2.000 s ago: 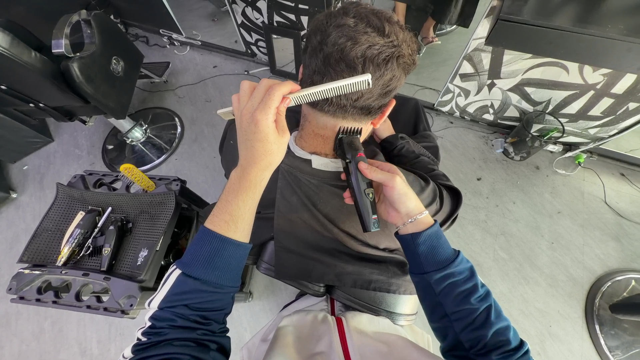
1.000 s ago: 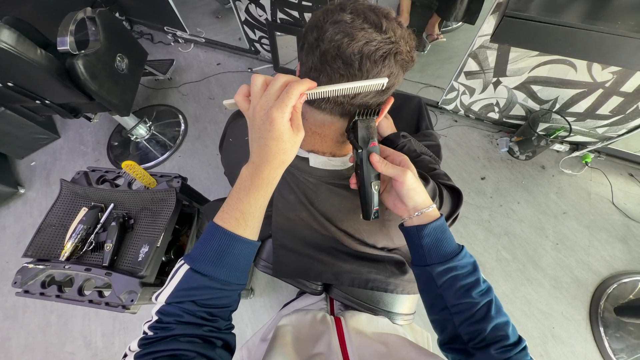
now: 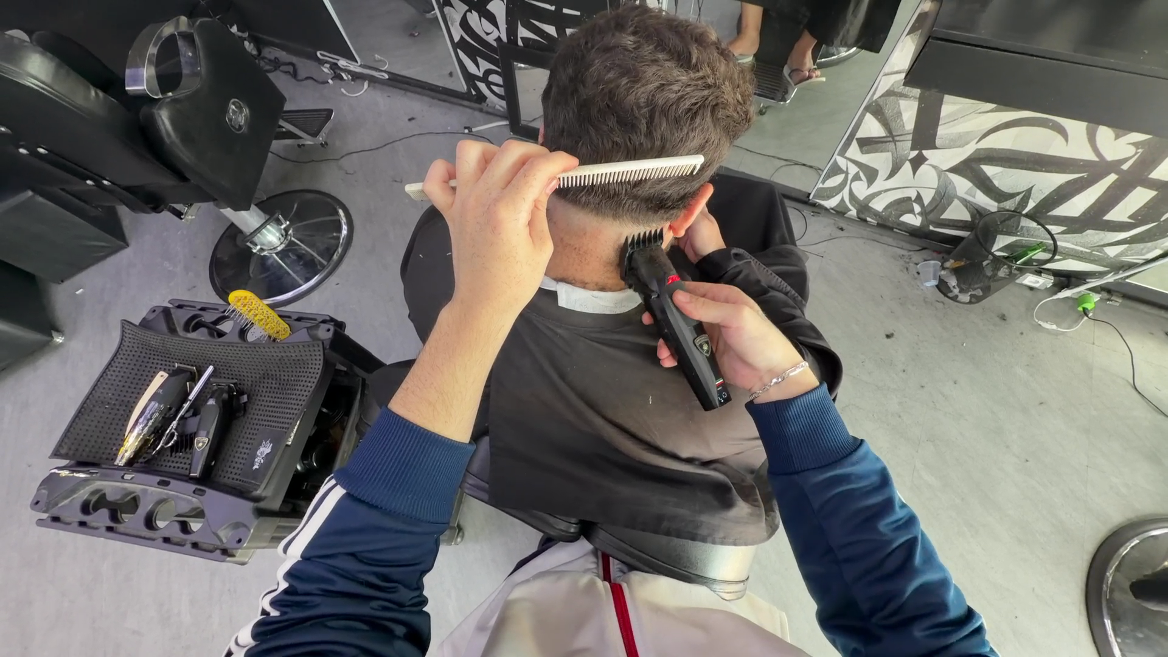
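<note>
My left hand grips a white comb, its toothed part lying across the back of the seated person's dark hair. In my right hand is a black hair clipper, upright and slightly tilted, its guard comb at the side of the neck just below the ear. A white neck strip circles the neck above a dark cape. One hand of the seated person is raised near the ear.
At the left, a trolley holds a ribbed mat with clippers, scissors and a yellow brush. Behind it stands a black barber chair. A wire bin and cables lie at the right, near a patterned panel.
The clipper has gone from near the ear down to the side of the neck, its body more tilted. The comb stays across the back of the head.
</note>
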